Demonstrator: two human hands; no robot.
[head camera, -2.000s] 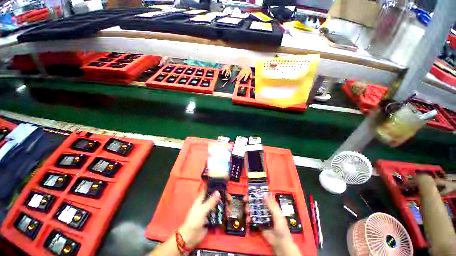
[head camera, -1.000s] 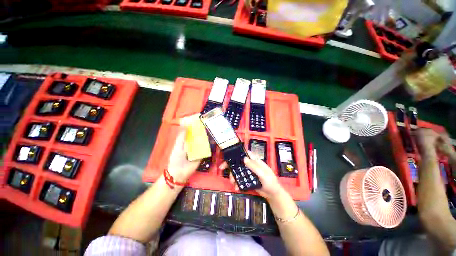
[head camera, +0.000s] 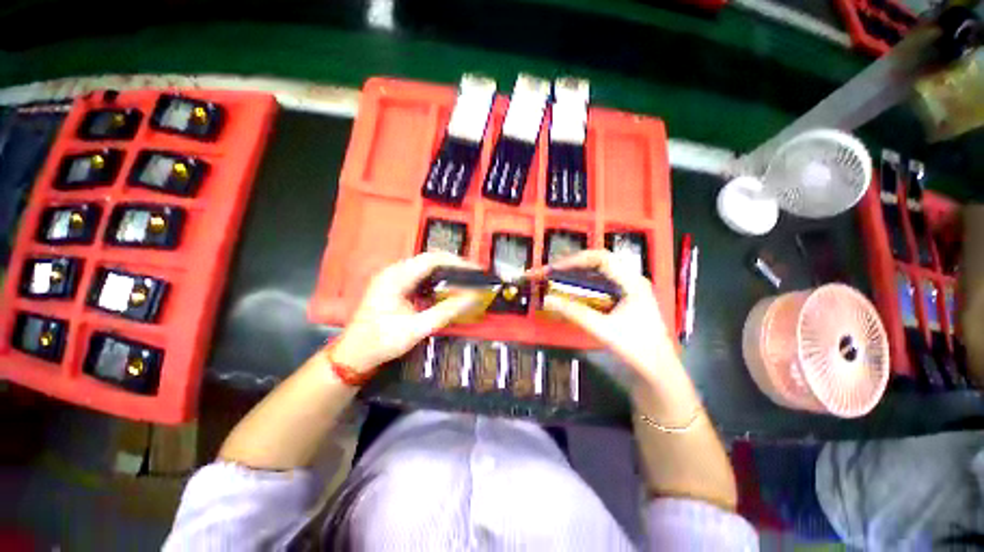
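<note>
My left hand (head camera: 394, 313) holds a closed dark phone (head camera: 464, 280) nearly edge-on, with yellow on its underside. My right hand (head camera: 626, 323) holds a second closed phone (head camera: 583, 288) beside it, also with a yellow side. Both are above the front part of the red-orange tray (head camera: 388, 232). Three open flip phones (head camera: 514, 140) with pale screens lie side by side at the tray's back. Several closed phones (head camera: 510, 254) sit in the row in front of them, partly hidden by my hands. The fingertips behind the held phones are partly hidden.
A tray of closed phones (head camera: 200, 232) is at left. Flat brown rectangles (head camera: 491, 367) line the near table edge. A red pen (head camera: 684, 283), pink fan (head camera: 820, 350) and white fan (head camera: 818, 175) stand at right. Another tray (head camera: 872, 232) and a person's arm are at far right.
The phone that was open in my right hand a second ago is no longer seen open; both hands now hold closed phones. The hands have come level and closer together. The view has tilted down.
</note>
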